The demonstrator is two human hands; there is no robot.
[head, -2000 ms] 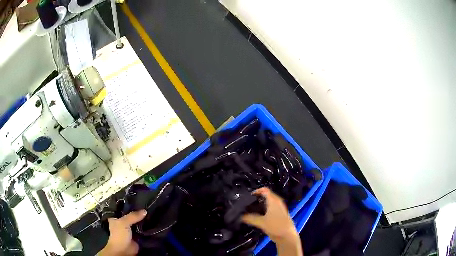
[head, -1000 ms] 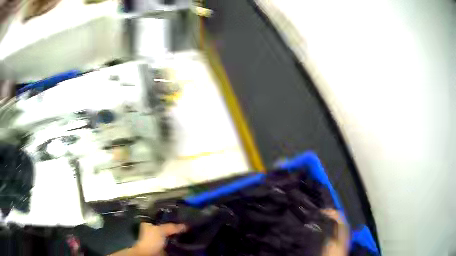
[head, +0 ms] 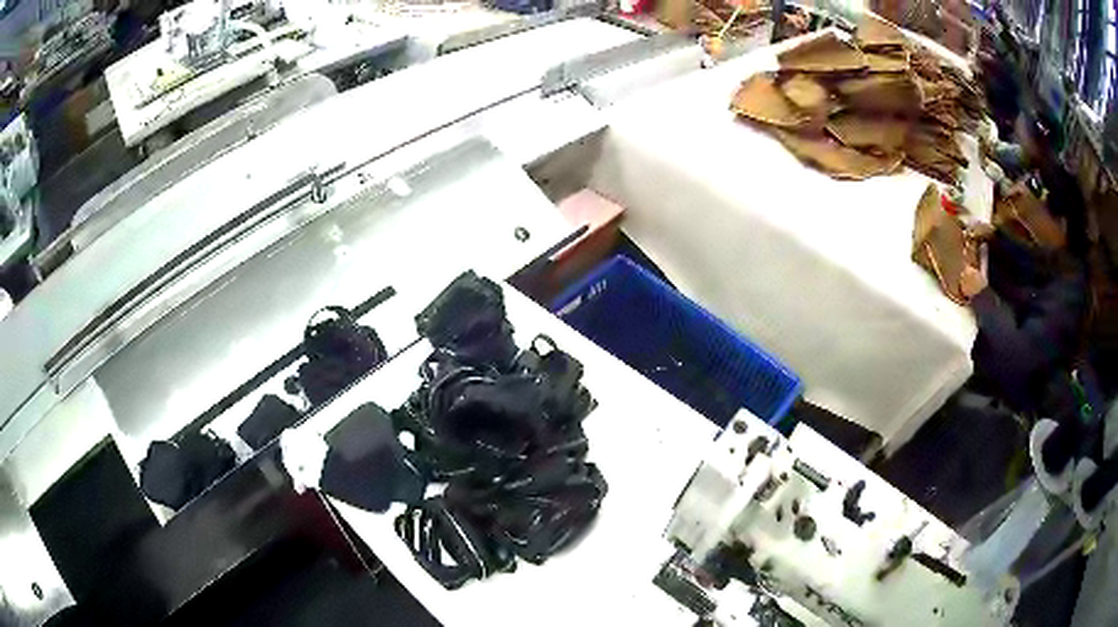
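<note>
Neither of my hands is in view. A heap of black sewn pieces [head: 503, 429] lies on the white worktable [head: 638, 459], bunched, with looped edges and a few pale lines. A flatter black piece [head: 368, 457] lies at the heap's left side, by the table edge. More black pieces [head: 337, 355] lie in small bunches on the shiny metal shelf [head: 209, 349] left of the table. What my hands hold cannot be seen.
The cream sewing machine [head: 821, 527] stands at the lower right. A blue crate [head: 674, 343] sits behind the worktable. Brown pieces [head: 858, 104] are piled on a pale bench [head: 760, 233]. A person in dark clothes [head: 1042, 306] is at the right edge.
The view has swung left, away from the blue crates of black pieces and the yellow floor line, to the worktable and metal shelf. Both hands have left the picture.
</note>
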